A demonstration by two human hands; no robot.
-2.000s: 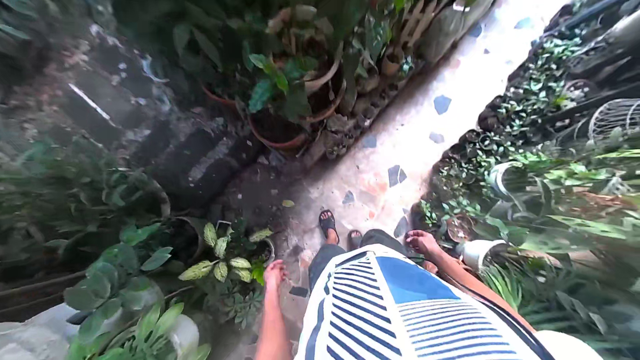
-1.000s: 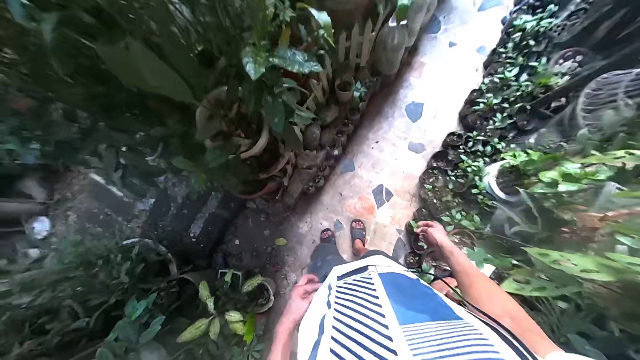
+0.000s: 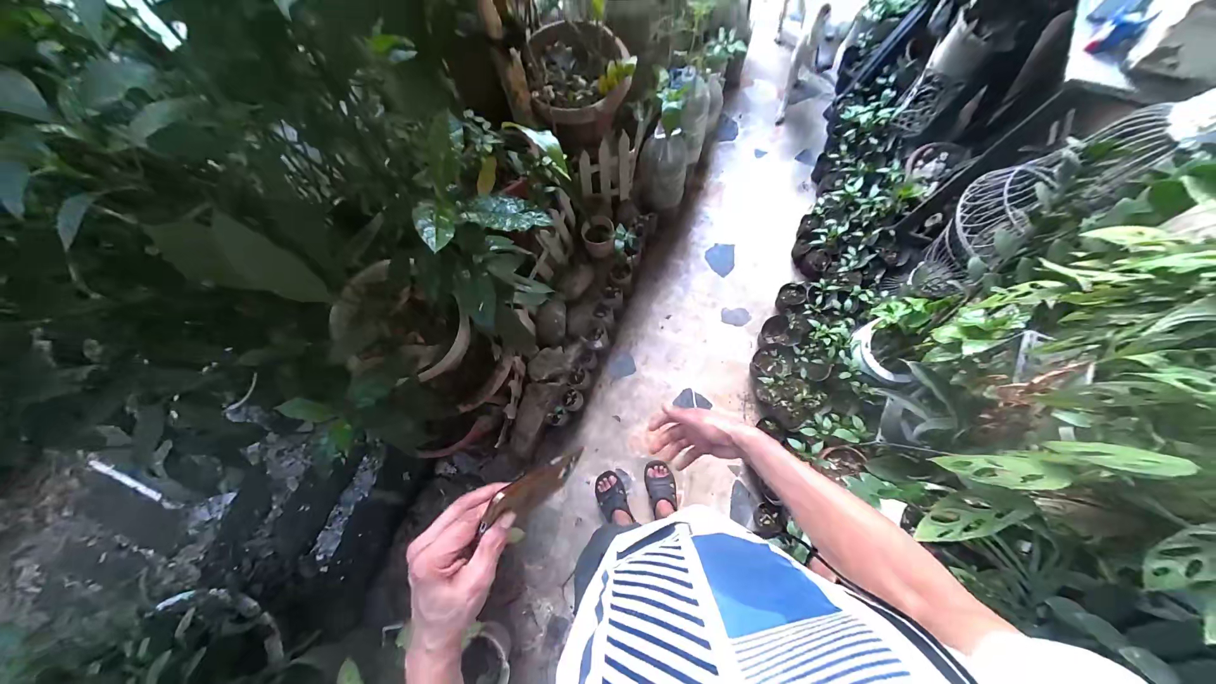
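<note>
My left hand [image 3: 456, 560] grips a thin, flat brown object [image 3: 532, 489] between thumb and fingers, at the lower left of centre; it looks like a phone or wallet, but which cannot be told. Nothing shows in my right hand [image 3: 693, 435], which reaches over the stone-inlaid concrete path [image 3: 665, 332] with its fingers spread and slightly curled. Below both hands are my sandaled feet [image 3: 636, 489] on the path.
Rows of small potted seedlings [image 3: 793, 366] line the path's right edge, near wire baskets [image 3: 1007, 204] and broad-leaved plants [image 3: 1121, 461]. On the left stand large clay pots [image 3: 579, 114], stones [image 3: 551, 323], a little white picket fence [image 3: 608, 166] and plastic bottles [image 3: 663, 171].
The brown object now shows in my left hand, raised in front of me. My right hand has moved from beside the seedlings at the right to over the path, fingers spread. The view shows more path ahead.
</note>
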